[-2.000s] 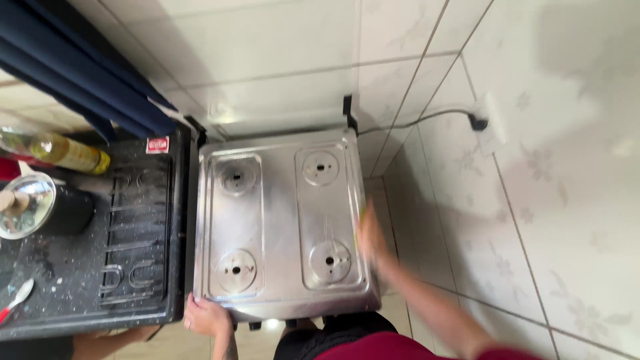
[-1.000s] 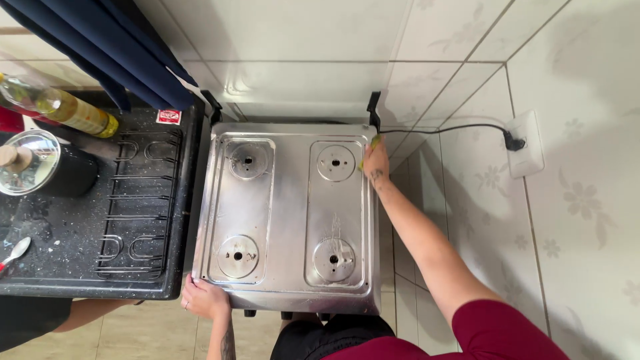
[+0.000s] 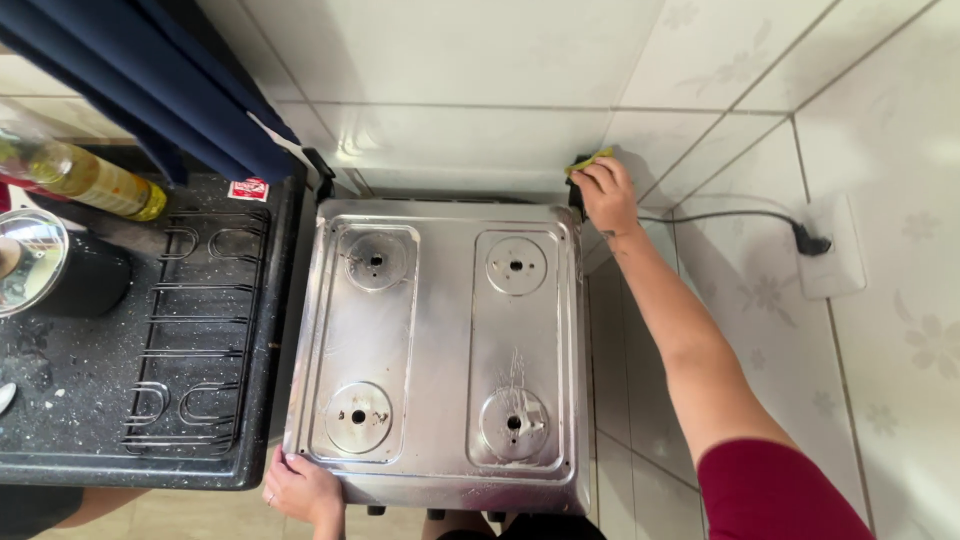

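A stainless steel gas cooktop (image 3: 445, 337) lies in front of me, its round burner seats bare and its surface wet-looking in places. My right hand (image 3: 606, 196) holds a yellow-green sponge or cloth (image 3: 590, 160) against the black bracket at the stove's back right corner. At the front left corner, my left hand (image 3: 303, 486) rests on the stove's edge, fingers over the rim and a ring on one finger. Another black bracket (image 3: 321, 174) stands at the back left corner.
On the speckled black stone counter (image 3: 82, 375) at left are a black wire pan grate (image 3: 196, 322), an oil bottle (image 3: 97, 184), a lidded black pot (image 3: 82, 274) and a red packet (image 3: 248, 189). A plugged-in cord (image 3: 735, 214) crosses the right wall. A blue curtain (image 3: 142, 82) hangs left. Another person's leg (image 3: 105, 506) shows below the counter.
My right hand has moved from the stove's right side to its back right corner, then onto the bracket there. My left hand stays at the front left corner.
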